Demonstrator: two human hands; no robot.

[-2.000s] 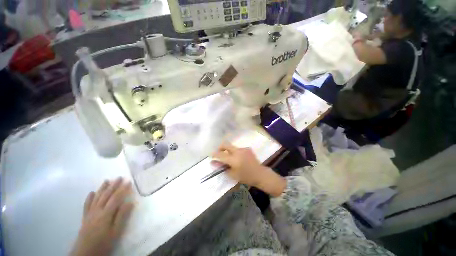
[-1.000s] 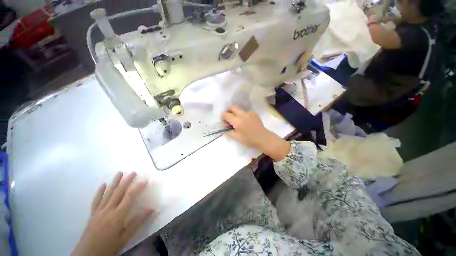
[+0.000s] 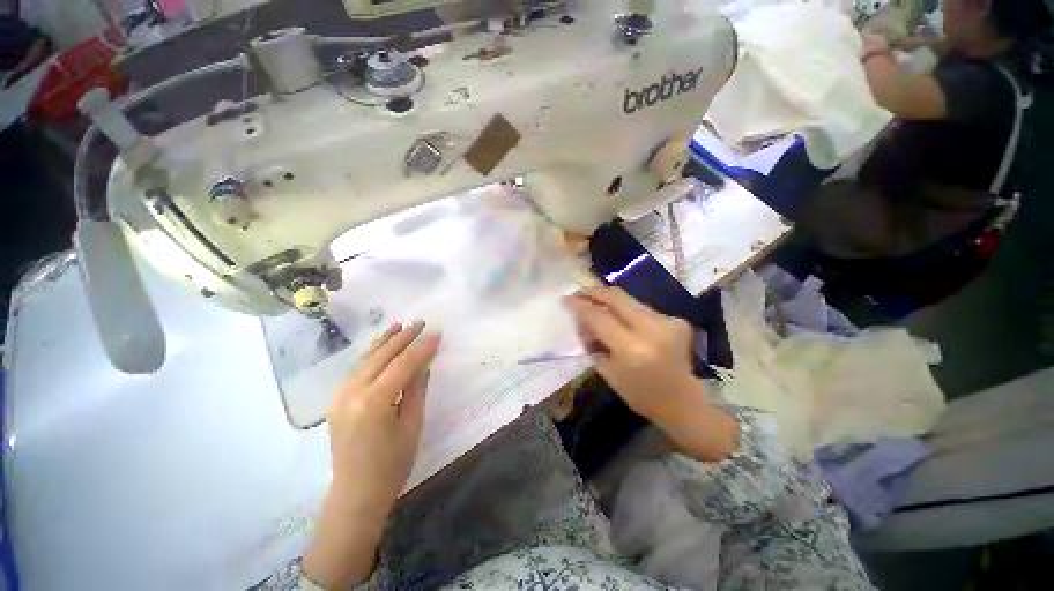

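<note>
A sheer white fabric piece [image 3: 462, 271] lies under the arm of the white "brother" sewing machine [image 3: 543, 110], nearly the same white as the table. My left hand [image 3: 385, 404] rests on the front of the fabric, fingers close together, right of the needle area [image 3: 329, 335]. My right hand [image 3: 641, 352] is on the fabric's right side, fingers bent. A slim dark metal tool [image 3: 555, 359] sticks out left from under its fingers, held in the hand. Whether its fingertips also pinch the fabric cannot be told.
The white table [image 3: 150, 450] extends left. A lit dark smartphone [image 3: 630, 268] lies at its right end. Cream and lilac cloth [image 3: 861, 381] hangs at the right. Another person [image 3: 936, 150] sits at the back right with white cloth. A pale machine lamp [image 3: 121, 294] hangs at the left.
My left hand has moved right from the bare table onto the fabric. My right hand has moved right, with the tool still in it. The fabric now lies spread closer to the table's front edge.
</note>
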